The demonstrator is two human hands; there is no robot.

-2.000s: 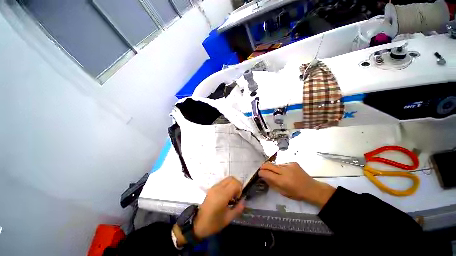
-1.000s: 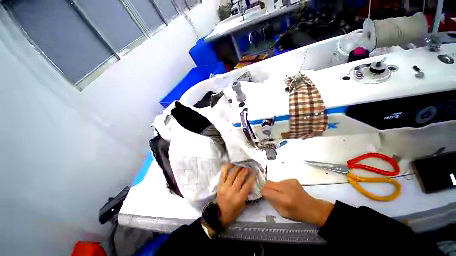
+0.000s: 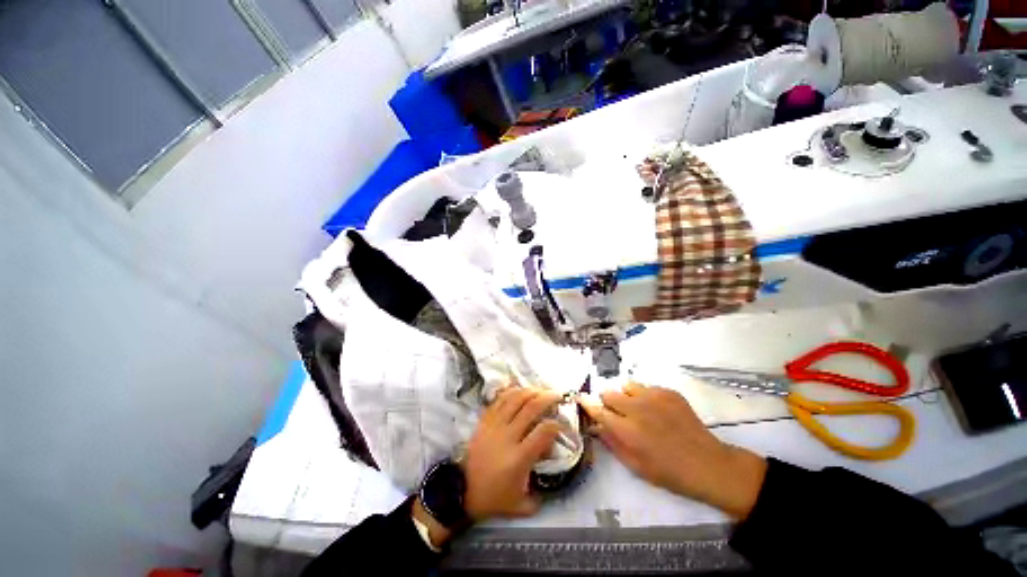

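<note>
The garment piece (image 3: 400,389) lies bunched left of the needle area, whitish side up, with dark cloth at its folds. My left hand (image 3: 512,451), with a watch on the wrist, grips its near edge. My right hand (image 3: 664,440) pinches the same edge just in front of the presser foot (image 3: 606,356). The fingertips of both hands nearly meet. A dark edge strip (image 3: 560,478) curls below them. Whether the needle is in the cloth cannot be seen.
Shears (image 3: 850,378) with red and orange-yellow loops lie right of my right hand. A smartphone (image 3: 991,381) lies farther right. A checked scrap (image 3: 704,242) hangs on the machine head (image 3: 777,169). A ruled strip (image 3: 597,555) runs along the front edge. Blue crates (image 3: 372,186) stand behind.
My left hand has moved up toward the presser foot, and the fingertips of both hands have come close together. The garment edge has turned and curls below them. The camera view has shifted.
</note>
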